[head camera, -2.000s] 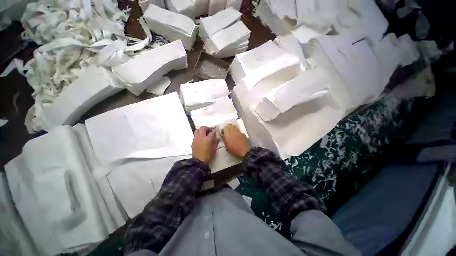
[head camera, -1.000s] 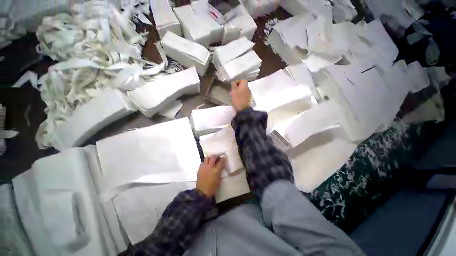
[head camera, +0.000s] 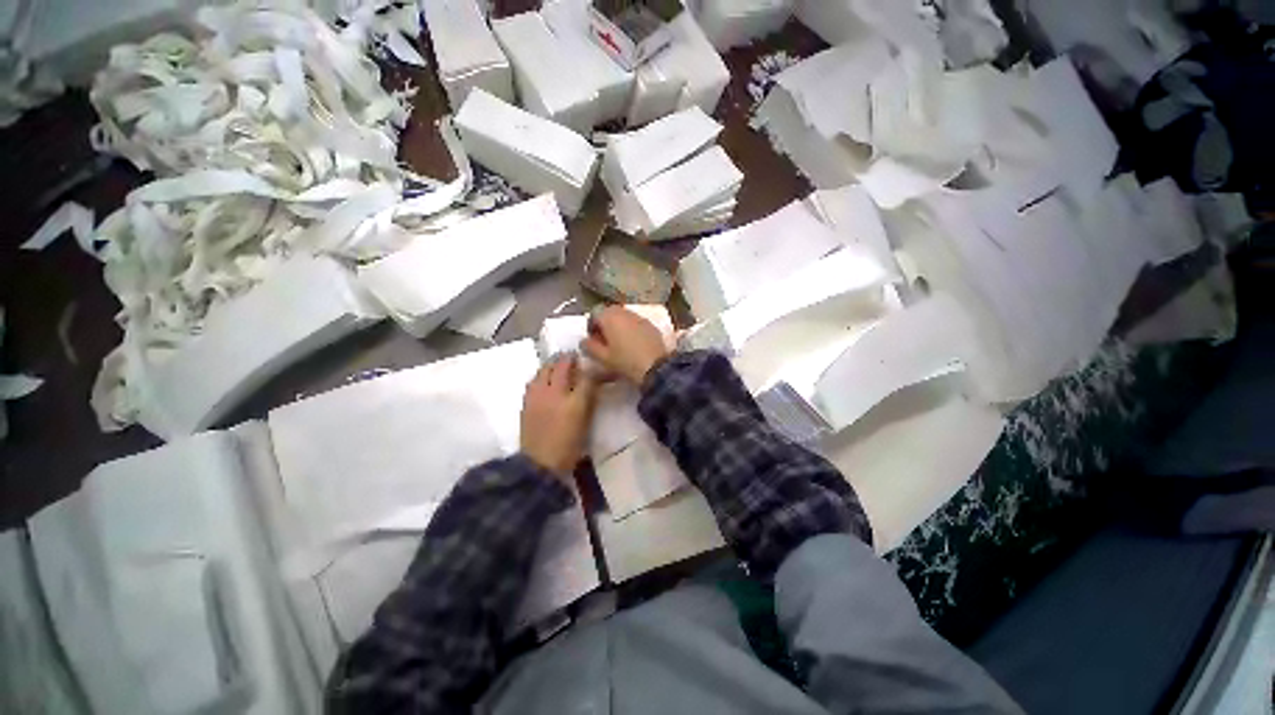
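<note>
A column of small white cut pieces (head camera: 640, 476) lies between the large white panels (head camera: 378, 447) and the uneven white layers on the right. My left hand (head camera: 559, 405) rests with its fingertips at the upper part of this column. My right hand (head camera: 625, 344) is beside it, fingers bent down onto the top small stack. The hands are close together and cover part of the pieces. Whether the fingers pinch a piece is hidden. A small brown-grey block (head camera: 629, 268) lies just beyond my right hand.
A tangled heap of cream-white strips (head camera: 238, 182) lies at the far left, with curved band stacks (head camera: 469, 261) beside it. Brick-like white stacks (head camera: 559, 70) stand at the far centre. Irregular white layers (head camera: 1007, 266) spread right. White scraps litter the green floor (head camera: 1035, 461).
My right hand has come back from near the brown-grey block to the top small stack. My left hand has moved up the column beside it. The block now shows uncovered.
</note>
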